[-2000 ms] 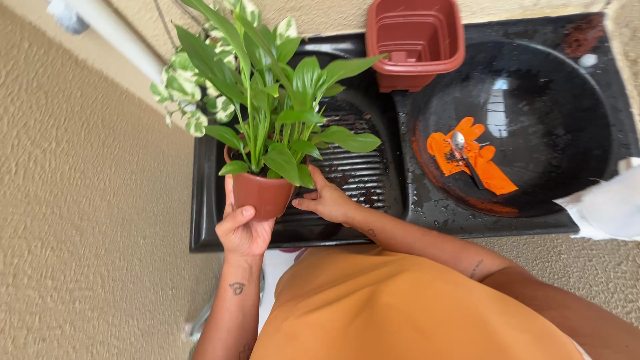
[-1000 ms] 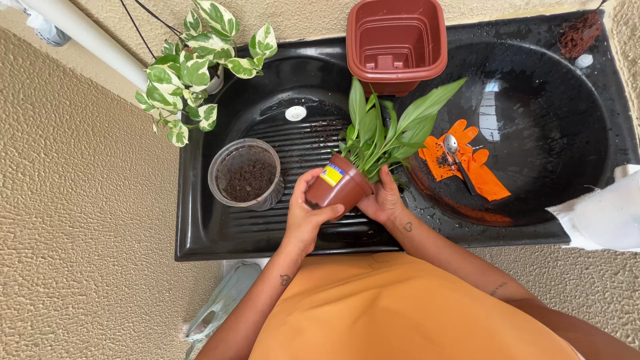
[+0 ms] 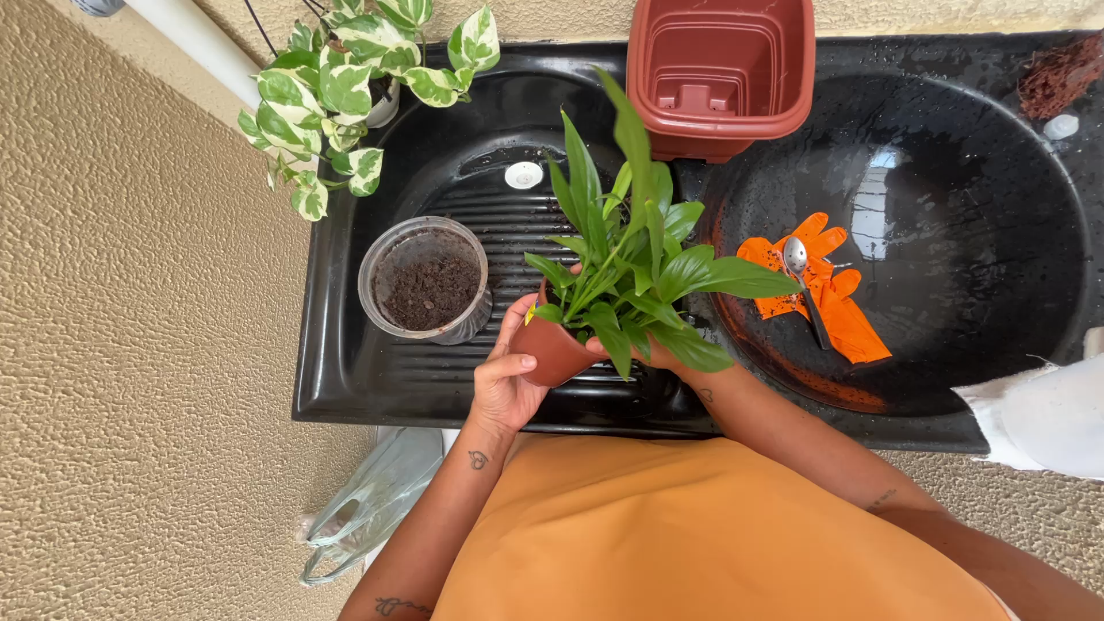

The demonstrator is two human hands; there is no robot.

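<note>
A small terracotta-coloured plastic pot (image 3: pixel 555 349) holds a green leafy plant (image 3: pixel 638 276) that leans to the right. Around the pot's left side curl the fingers of my left hand (image 3: pixel 506 371), thumb on the front. My right hand (image 3: pixel 642 352) grips the right side, largely hidden by leaves. Both hands hold the pot above the ribbed part of the black sink (image 3: pixel 362 379). To their left stands a clear plastic pot (image 3: pixel 470 328) with dark soil (image 3: pixel 429 289) inside. A larger square reddish-brown planter (image 3: pixel 720 129) stands behind the plant, with no soil visible in it.
An orange rubber glove (image 3: pixel 849 323) and a metal spoon with a dark handle (image 3: pixel 807 289) lie in the round basin (image 3: pixel 966 293). Variegated pothos (image 3: pixel 345 90) hangs at back left. White cloth (image 3: pixel 1044 414) lies at right, a plastic bag (image 3: pixel 379 496) below the sink, brown fibre (image 3: pixel 1056 82) at back right.
Both hands have moved the potted plant right from its place at the left, uncovering the clear pot. Since the second frame the small pot has turned, and its yellow label is now mostly hidden.
</note>
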